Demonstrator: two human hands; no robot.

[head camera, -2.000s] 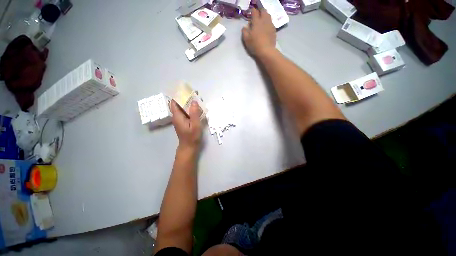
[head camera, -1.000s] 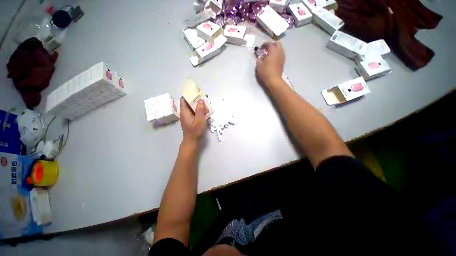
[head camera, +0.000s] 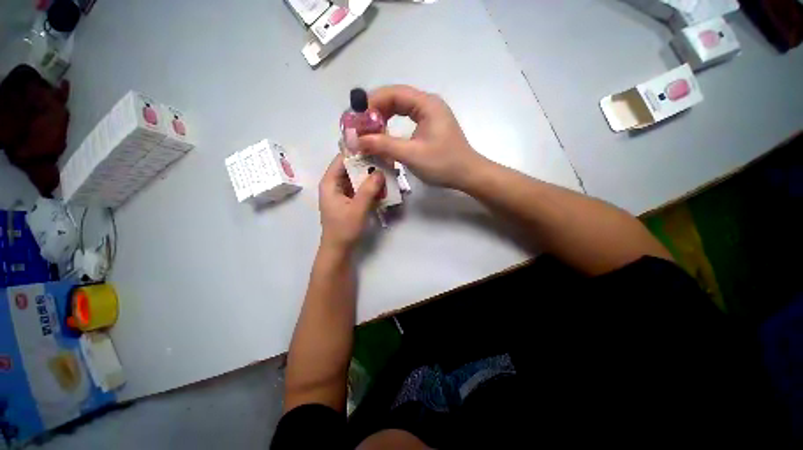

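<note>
My left hand (head camera: 342,206) holds a white folding carton (head camera: 387,189) with a pink picture, thumb on its front. My right hand (head camera: 427,141) holds a pink-purple bottle (head camera: 363,122) with a dark top, upright at the carton's upper end. Whether its base is inside the carton cannot be told. White sticks (head camera: 402,178) show partly behind the carton and hands; most are hidden. A short row of filled cartons (head camera: 261,171) stands left of my left hand.
A stacked block of finished cartons (head camera: 123,149) stands farther left. An open carton (head camera: 653,98) lies at right, others (head camera: 335,28) at the far side. Dark red cloths (head camera: 33,114) lie at both sides. A yellow tape roll (head camera: 94,307) and blue packet (head camera: 40,356) are at the left edge.
My right hand has come back from the far side to my left hand with the bottle. The carton in my left hand is now turned with its printed front showing. The view has shifted.
</note>
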